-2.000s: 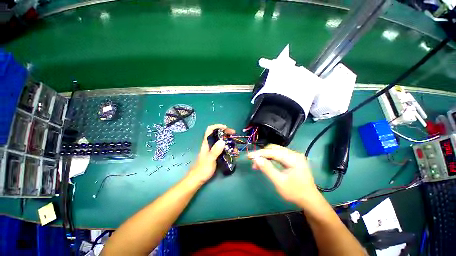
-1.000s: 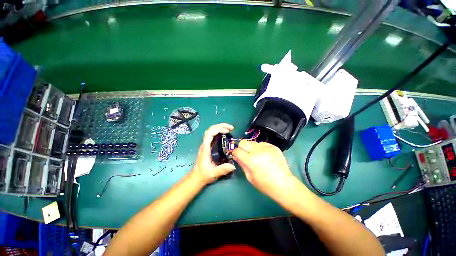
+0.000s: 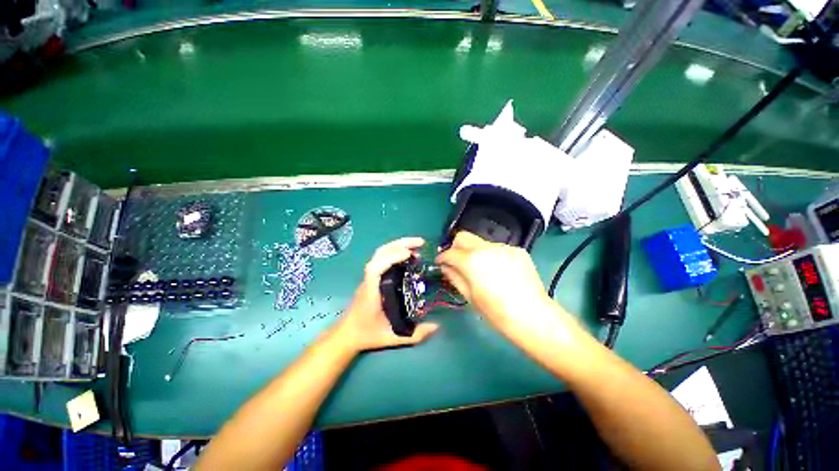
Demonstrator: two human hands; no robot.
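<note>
The white camera housing (image 3: 524,170) with its black lower part lies on the green mat in front of me. My left hand (image 3: 379,299) holds a black rounded camera head (image 3: 397,299) on its side, its open face with a circuit board and wires turned right. My right hand (image 3: 483,271) is at the upper right of the open face, fingertips pinched together among the wires. Thin red wires show below the fingers. What the right fingertips pinch is too small to tell.
Screws (image 3: 293,276) lie beside a round disc (image 3: 324,231) on the left. A dotted mat (image 3: 189,235) and parts drawers (image 3: 55,276) are further left. On the right are a black electric screwdriver (image 3: 614,271), a blue block (image 3: 680,258), a power supply (image 3: 793,292) and a keyboard (image 3: 811,377).
The left hand has turned the black head so its open face shows more. The right hand moved in to the head, then up slightly along it. The whole view has shifted a little.
</note>
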